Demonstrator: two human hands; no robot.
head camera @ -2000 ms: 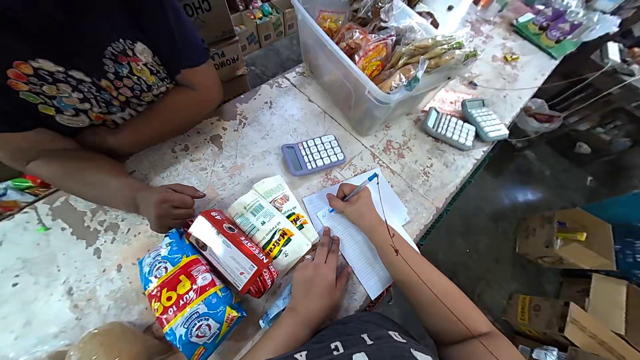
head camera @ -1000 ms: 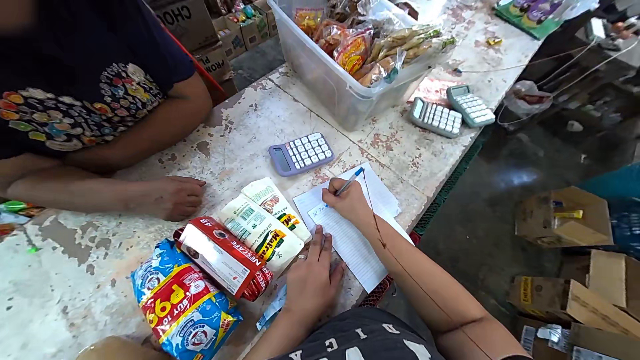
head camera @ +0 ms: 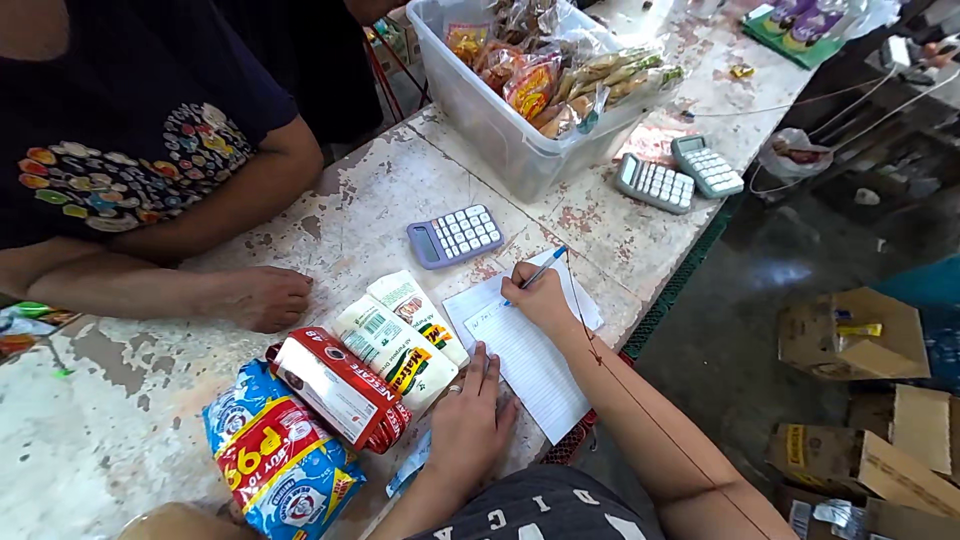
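My right hand [head camera: 538, 294] grips a blue ballpoint pen [head camera: 546, 268], its tip on a lined sheet of paper [head camera: 536, 382] that bears some handwriting. A string hangs from the pen's end across my forearm. My left hand [head camera: 476, 412], a ring on one finger, rests with spread fingers on the sheet's left edge and the table. Left of it lie two white dressing packs [head camera: 401, 352], a red Nescafé pack [head camera: 337, 386] and a blue Bear Brand pack [head camera: 281, 457]. A purple calculator [head camera: 456, 236] lies beyond the paper.
A clear plastic bin [head camera: 495, 127] of bagged goods stands on the worn table [head camera: 345, 217]. Two grey-green calculators [head camera: 656, 182] lie right of it. Across the table a person's hand [head camera: 262, 298] rests near the packs. Cardboard boxes [head camera: 851, 334] stand on the floor at right.
Handwriting now shows on the sheet by my right hand, which still holds the pen. My left hand stays at the paper's edge. The view has shifted slightly.
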